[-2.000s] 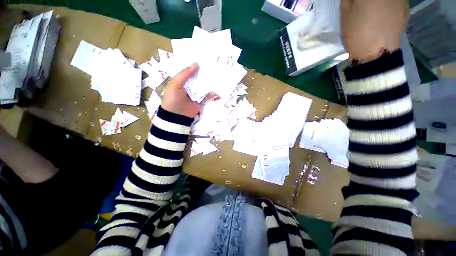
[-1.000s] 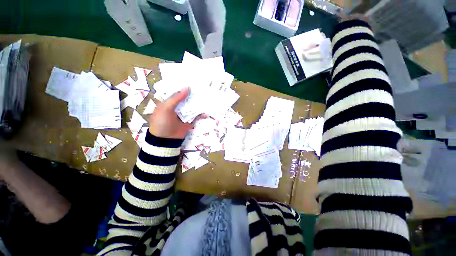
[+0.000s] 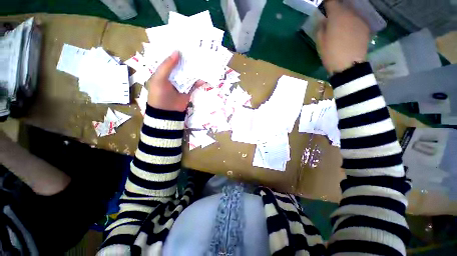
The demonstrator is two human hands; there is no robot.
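Observation:
My left hand [image 3: 169, 86] holds a fanned bundle of white leaflets [image 3: 188, 47] above the brown cardboard sheet [image 3: 65, 117], thumb on top. My right hand [image 3: 344, 37] is at the upper right over a retail box [image 3: 368, 15] on the green belt; its fingertips are partly hidden, and the grip cannot be made out. Small white cards with red print [image 3: 208, 107] lie in a loose heap below the leaflets. More white leaflets [image 3: 270, 117] lie overlapping to the right of the heap.
Another leaflet pile [image 3: 104, 80] lies left. A thick paper stack [image 3: 17, 65] is at the far left, above another person's arm [image 3: 32, 165]. An open box [image 3: 243, 22] stands on the green belt [image 3: 280, 45]. Several boxes [image 3: 428, 150] fill the right side.
My right hand, cut off or hardly visible before, now shows over the box at the upper right. My left hand still holds the fanned leaflets. The camera view has shifted.

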